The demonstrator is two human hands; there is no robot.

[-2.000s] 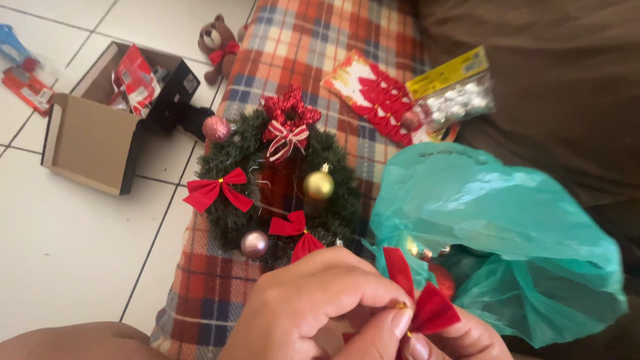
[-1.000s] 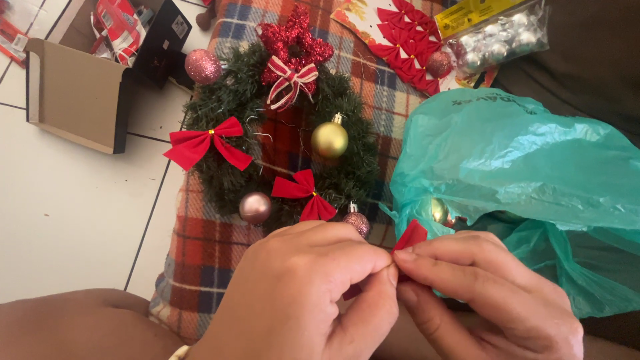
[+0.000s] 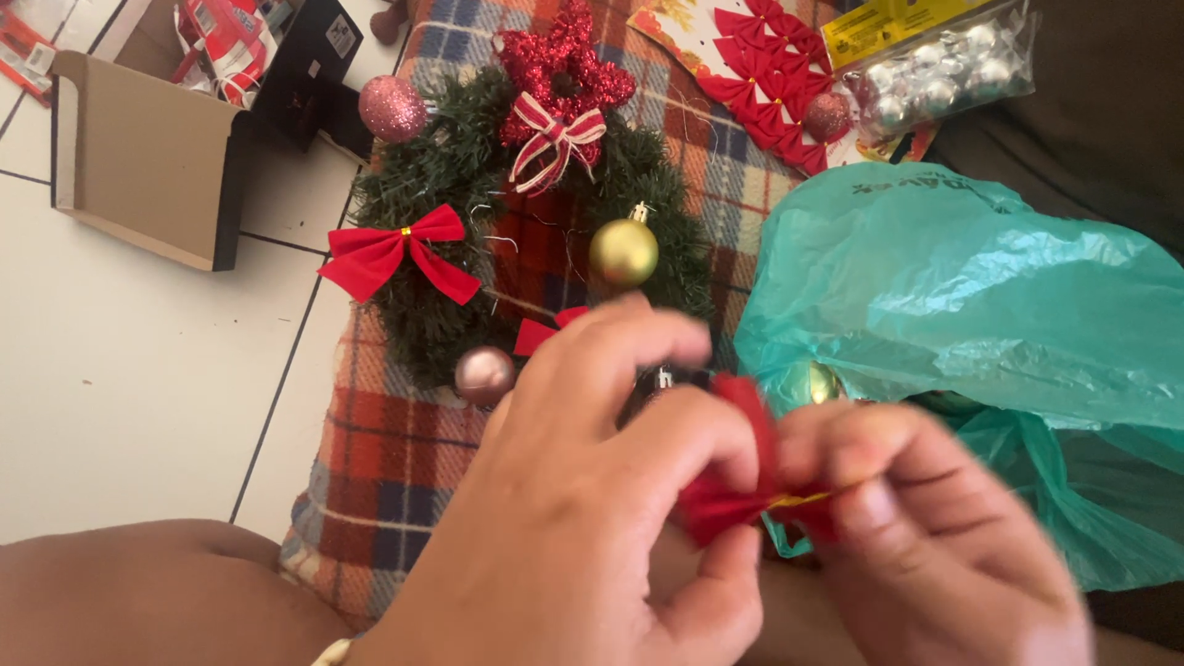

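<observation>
Between my two hands is a red fabric bow (image 3: 731,504) with a gold wire tie, blurred by motion. My left hand (image 3: 592,472) pinches the bow's left side between finger and thumb. The fingertips of my right hand (image 3: 911,527) grip the gold tie at its right. Beyond them a green garland wreath (image 3: 416,166) lies on a plaid blanket (image 3: 370,462). It bears a red glitter star (image 3: 564,69) with a striped ribbon bow (image 3: 558,139), a red bow (image 3: 402,252), a gold ball (image 3: 623,250), a rose ball (image 3: 485,375) and a pink glitter ball (image 3: 393,108). My left hand partly covers another red bow (image 3: 546,331).
A teal plastic bag (image 3: 962,287) with a gold ball (image 3: 819,381) inside lies at the right. Behind it are a card of red bows (image 3: 768,83) and a packet of silver balls (image 3: 939,83). An open cardboard box (image 3: 148,157) stands on the tiled floor at the left.
The gold tie, hidden by my fingers one second ago, now shows between my hands. My left hand's fingers have lifted and spread. The view has moved closer to the wreath since two seconds ago.
</observation>
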